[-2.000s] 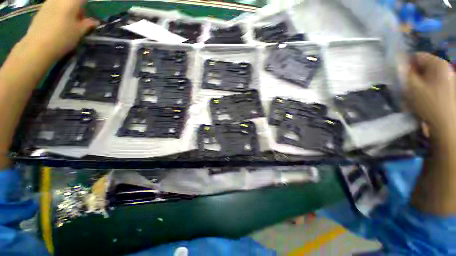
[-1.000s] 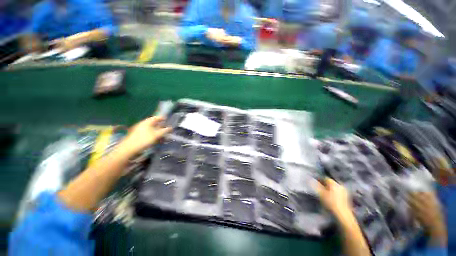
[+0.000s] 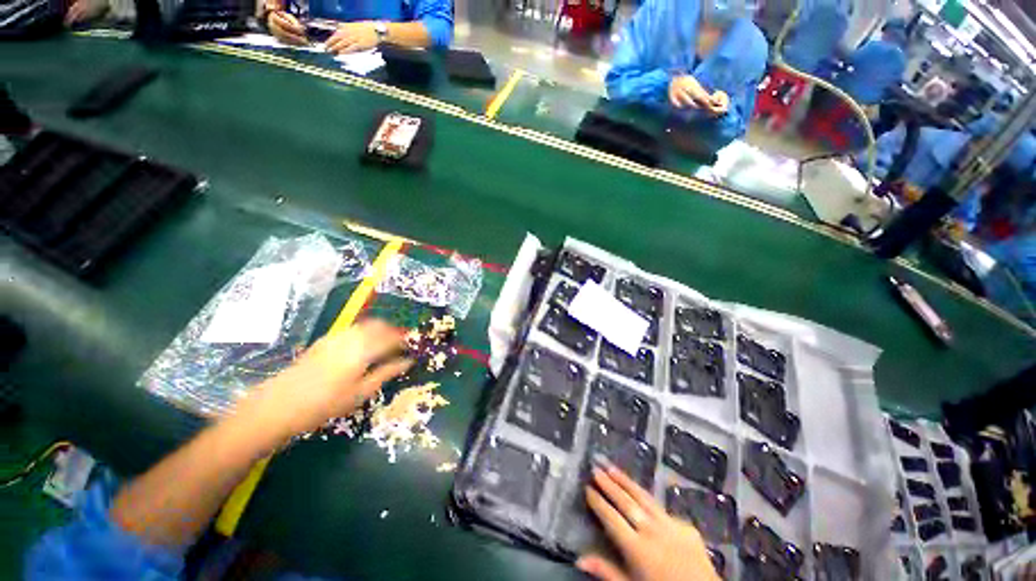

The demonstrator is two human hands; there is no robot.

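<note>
A whitish blister tray [image 3: 838, 397] with a dark edge beneath lies on the green surface. Its compartments hold several black phone housings [image 3: 692, 452], and a white paper slip [image 3: 609, 317] lies on them. My right hand [image 3: 650, 527] rests on the tray's near part, fingers spread over the housings; whether it grips one is unclear. My left hand [image 3: 347, 369], blurred, is over the small loose parts [image 3: 407, 419], left of the tray; its fingertips are unclear. A small zip bag [image 3: 427, 281] with tiny parts lies beyond it.
A large clear bag [image 3: 188, 361] with white paper lies left of the yellow line [image 3: 241, 495]. A black ribbed tray [image 3: 91, 202] is at far left. A phone assembly [image 3: 395, 137] lies on the line. People in blue work across it. Another filled tray [image 3: 935, 496] is at right.
The tray, earlier held between both hands, now lies on the surface at the right. My left hand has left it and moved over the loose parts. My right hand has moved onto its near part.
</note>
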